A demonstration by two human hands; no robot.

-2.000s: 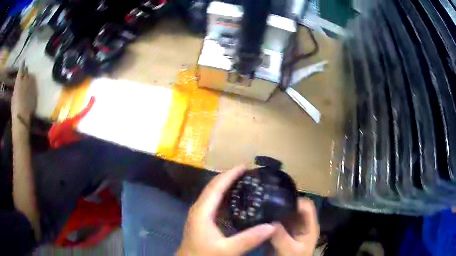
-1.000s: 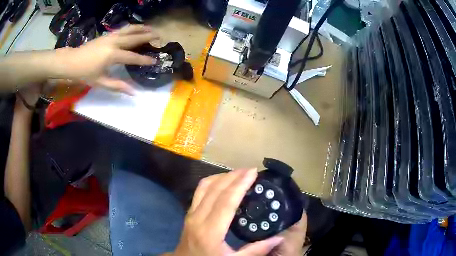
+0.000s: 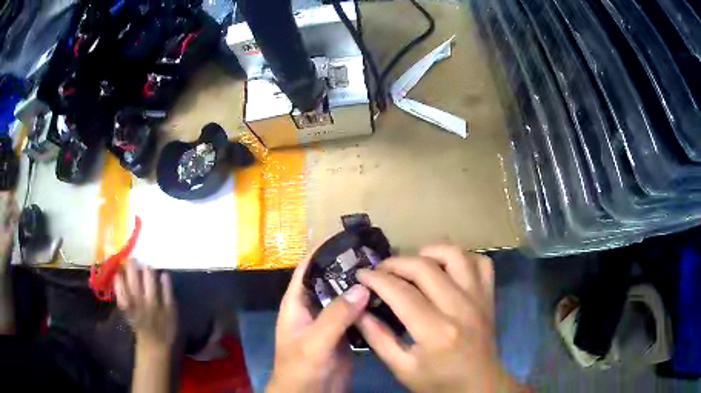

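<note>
A round black camera front housing is held over the bench's front edge, its open back facing up. A circuit board shows inside it. My left hand grips the housing from the left, with the thumb over the board. My right hand is on the housing's right side, its fingertips reaching into the open back at the board. The fingers hide part of the board and the lower right rim.
The screw feeder stands behind, with the electric screwdriver over it. Another housing lies on white paper. More housings are at the back left. Stacked clear trays fill the right. Another person's hand is at left.
The housing has turned from its light-ring face to its open back, and my right fingers have moved onto the board. The other person's hand has left the housing on the paper. The view has shifted.
</note>
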